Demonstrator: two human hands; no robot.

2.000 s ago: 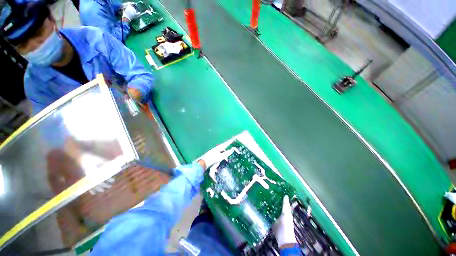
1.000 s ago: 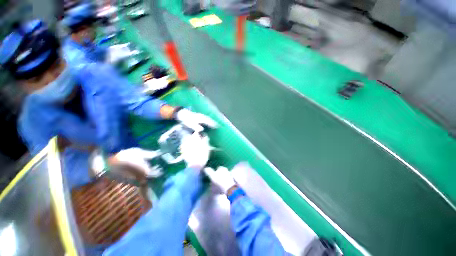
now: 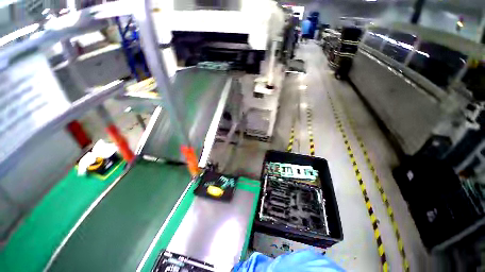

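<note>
Neither of my hands shows; only a blue sleeve (image 3: 290, 262) is at the bottom edge, just below the tote. A black wave-solder pallet (image 3: 181, 264) lies at the near end of the metal bench plate (image 3: 212, 226), cut off by the bottom edge. To the right, a deep black tote (image 3: 333, 212) holds a black pallet (image 3: 292, 204) and a pale green plate (image 3: 291, 170) at its far end. A small black parts tray (image 3: 215, 186) with a yellow item sits at the far end of the metal plate.
The dark green conveyor belt (image 3: 122, 212) runs left of the plate and meets a sloped feed (image 3: 183, 106) from a white machine. Orange-red posts (image 3: 189, 160) stand beside it. A printed white carton (image 3: 276, 244) is under the tote. Yellow-black floor lines and black bins (image 3: 433, 196) are at right.
The view has swung right from the neighbouring workers to the bench end and tote. My gloved hands, earlier at the green board and then beside a neighbour's hands, are out of the picture.
</note>
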